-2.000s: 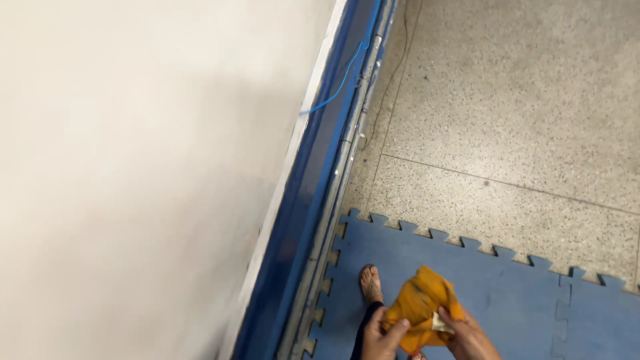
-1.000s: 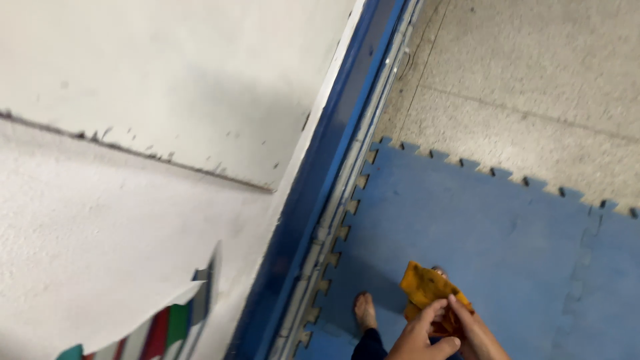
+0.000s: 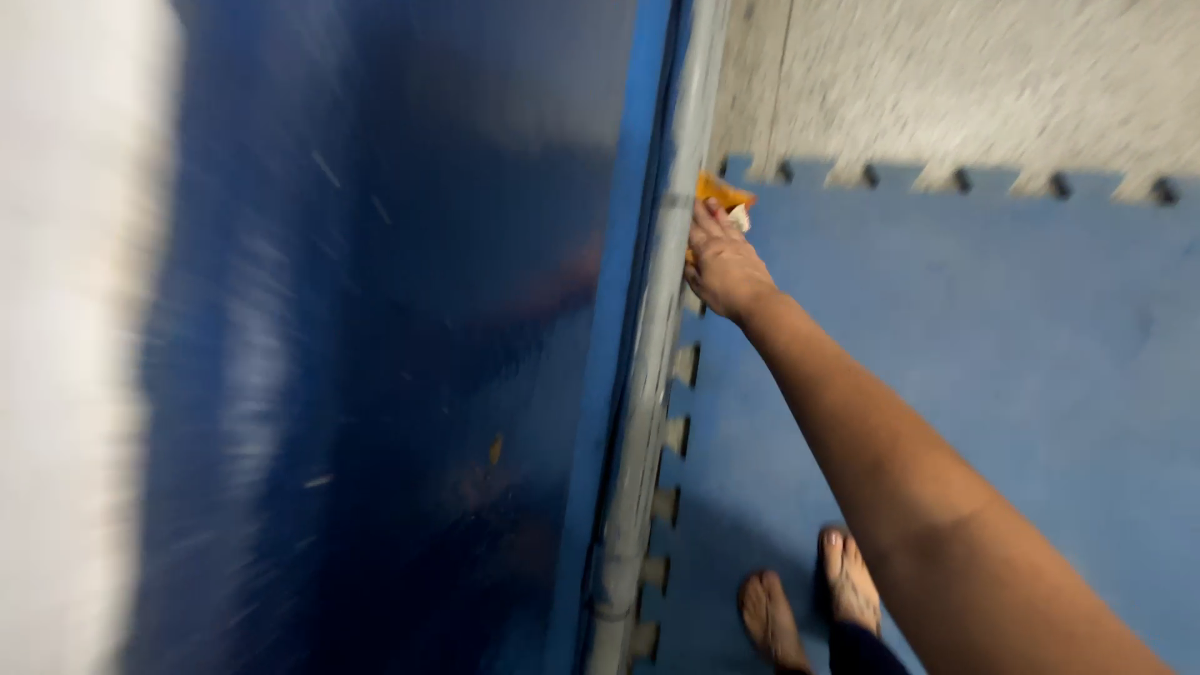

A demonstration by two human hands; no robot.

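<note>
My right hand [image 3: 727, 267] reaches out at the upper middle of the view, its arm coming in from the lower right. Its fingers are on an orange cloth [image 3: 722, 192] with a small white patch, pressed against the grey pipe [image 3: 656, 337] that runs along the blue panel [image 3: 441, 328]. The fingers and the pipe hide part of the cloth. My left hand is out of view.
Blue interlocking foam mat [image 3: 984, 375] covers the floor at right, its toothed edge beside the pipe. Speckled floor [image 3: 984, 75] lies beyond it. My two bare feet [image 3: 773, 619] stand on the mat. A white surface [image 3: 66, 328] is at far left.
Both hands held the orange cloth over the mat before; now my right hand has carried it to the pipe and my left hand is out of view. The view has moved closer to the blue panel.
</note>
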